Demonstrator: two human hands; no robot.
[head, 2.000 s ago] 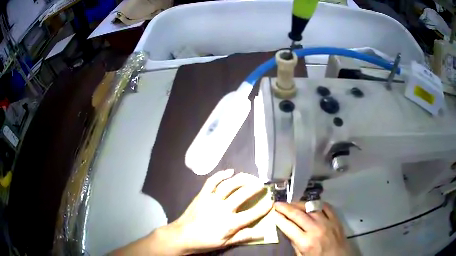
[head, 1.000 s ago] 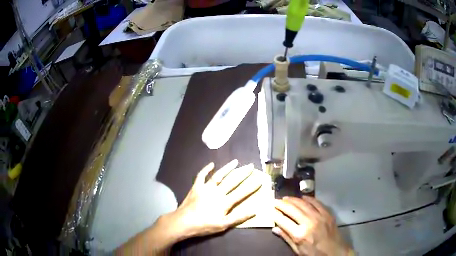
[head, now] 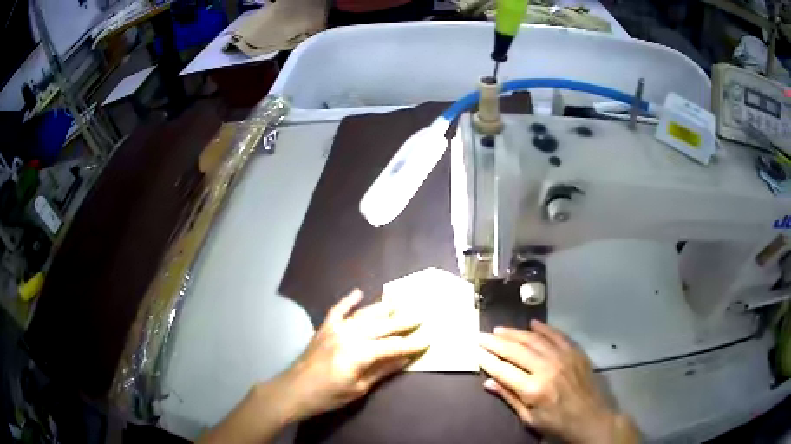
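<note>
The pale yellow patch pocket (head: 447,314) lies flat on the dark brown front panel (head: 373,208), glaring white under the lamp. Its pointed end faces away from me. Its right edge is beside the presser foot and needle (head: 478,290). My left hand (head: 351,355) lies with fingers spread, fingertips on the pocket's left part. My right hand (head: 546,373) lies on the brown cloth at the pocket's lower right edge, fingertips touching that edge. Neither hand is closed around anything.
The white sewing machine (head: 607,191) fills the right. The lamp head (head: 403,178) hangs over the panel on a blue gooseneck (head: 555,85). A green-handled screwdriver (head: 507,26) stands above the machine head. Plastic-wrapped padding (head: 186,251) borders the left, with brown panels (head: 113,234) beyond. A white tub (head: 382,65) is behind.
My left hand has slid left and toward me, uncovering more of the pocket. My right hand's fingers have spread slightly. The camera view has shifted, and the machine appears higher.
</note>
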